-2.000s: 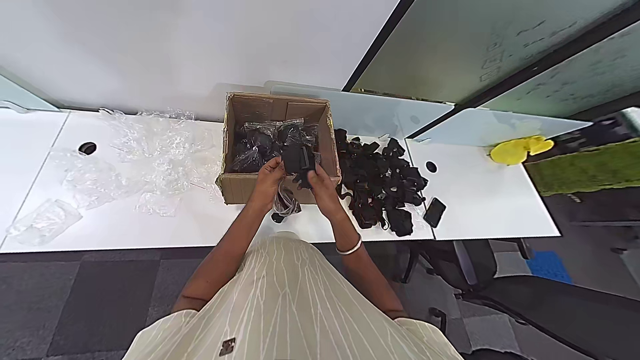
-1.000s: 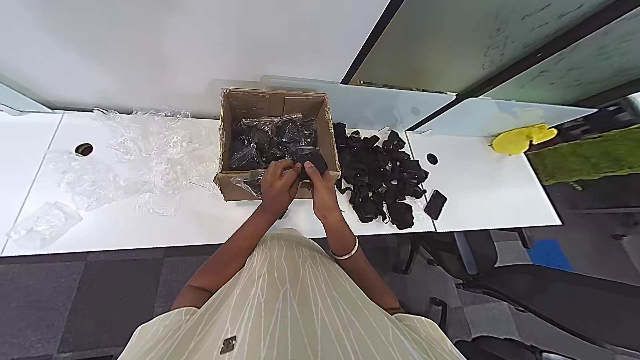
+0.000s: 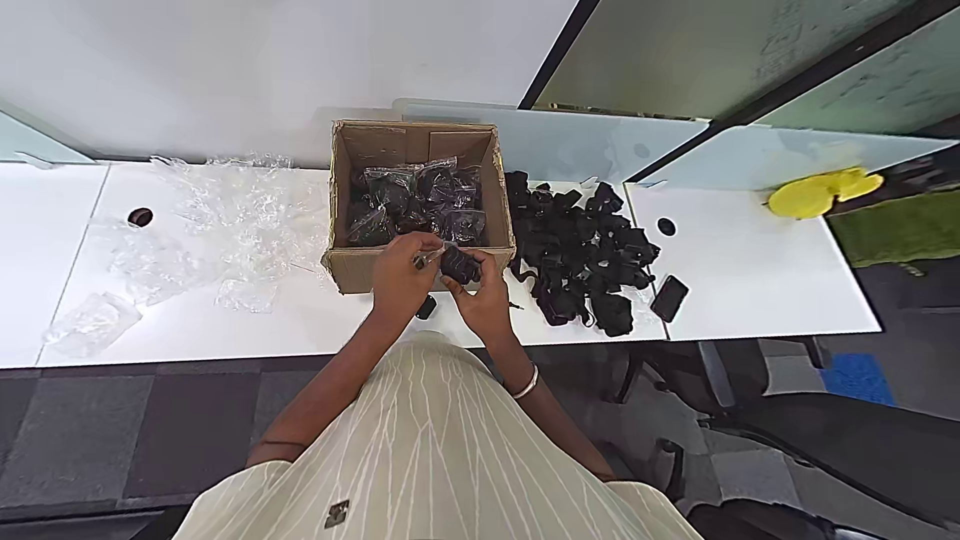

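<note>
Just in front of a cardboard box [image 3: 352, 271], my right hand [image 3: 484, 296] grips a small black item with a dark cable [image 3: 459, 265], its exact kind unclear. My left hand [image 3: 405, 274] pinches clear plastic at the left side of that item. Inside the box lie several black items in clear plastic bags [image 3: 390, 191]. A heap of loose black items with cables [image 3: 577, 255] lies right of the box. Crumpled clear plastic bags [image 3: 247, 217] are spread to its left. A small black object [image 3: 426, 307] rests on the table below my left hand.
The white table [image 3: 757, 277] carries a black phone-like object [image 3: 669, 298] right of the heap and a yellow item [image 3: 821, 193] at its far right. A glass partition [image 3: 600, 142] stands behind. Black office chairs [image 3: 825, 427] stand at the lower right.
Both hands stay at the front of the box. The held black item has turned in my fingers, and clear plastic now shows between my hands.
</note>
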